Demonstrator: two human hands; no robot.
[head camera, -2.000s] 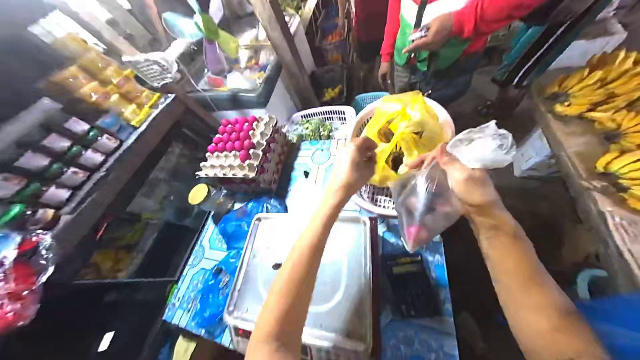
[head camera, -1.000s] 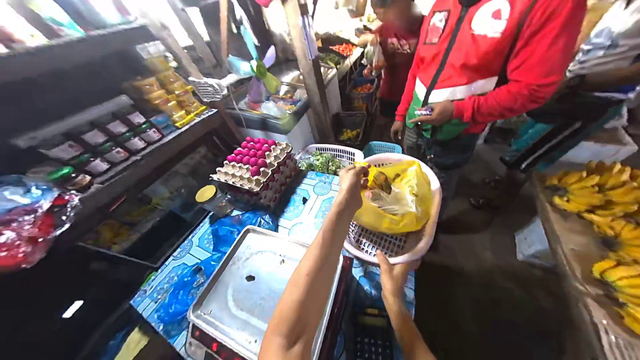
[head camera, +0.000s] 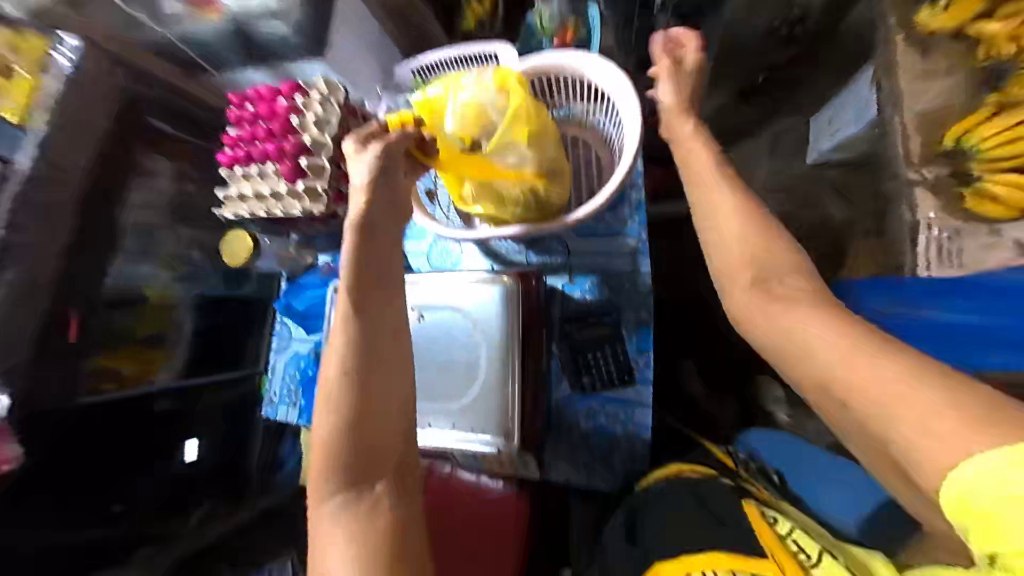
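Note:
My left hand (head camera: 382, 156) grips the gathered top of a filled yellow plastic bag (head camera: 504, 152), which hangs over a round white plastic basket (head camera: 620, 172). Out to the right of the basket, past its rim, is my right hand (head camera: 678, 72), blurred, with its fingers partly curled; whether it holds anything I cannot tell. Below the basket lies the metal pan of a weighing scale (head camera: 456, 352), partly behind my left forearm. A black calculator (head camera: 596, 352) rests to the right of the scale on the blue patterned table cover (head camera: 596, 436).
Stacked egg trays (head camera: 272, 192) with pink eggs (head camera: 264, 128) stand left of my left hand, above a jar with a yellow lid (head camera: 238, 248). A second white basket (head camera: 456, 60) is behind the round one. Bunches of bananas (head camera: 996, 148) lie on a stand at the right.
The yellow bag, lower in the basket a second ago, is now held up by its top in my left hand. My right hand has moved from the basket's near rim to its right. The view tilts down.

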